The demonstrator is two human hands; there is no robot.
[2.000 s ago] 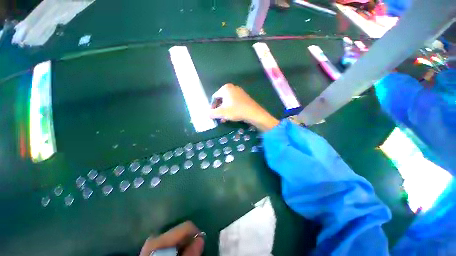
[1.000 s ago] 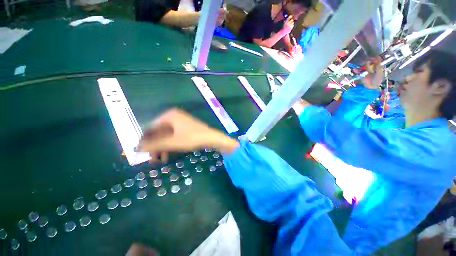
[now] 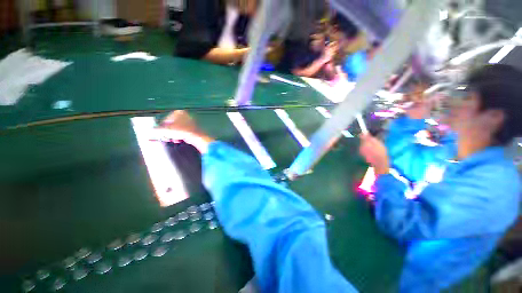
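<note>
A white flat housing (image 3: 157, 163) lies slanting on the green surface in front of me. My right hand (image 3: 181, 127), bare and in a blue sleeve, is over its upper end. The hand is blurred, and whether its fingers hold anything cannot be told. A small dark spot shows near the housing's lower end. Small round metal discs (image 3: 134, 239) lie in slanting rows below the housing, running under my sleeve at the right. My left hand is out of the picture.
More white housings (image 3: 250, 139) lie farther right. A slanting grey-white post (image 3: 349, 103) crosses the view; another post (image 3: 252, 68) stands behind. A person in a blue smock (image 3: 458, 200) is at the right. People sit across the surface. White crumpled sheets (image 3: 26, 74) lie far left.
My right hand has moved from the housing's lower end to its upper end. The left hand's edge and the white paper at the bottom have left the view. The camera view has shifted.
</note>
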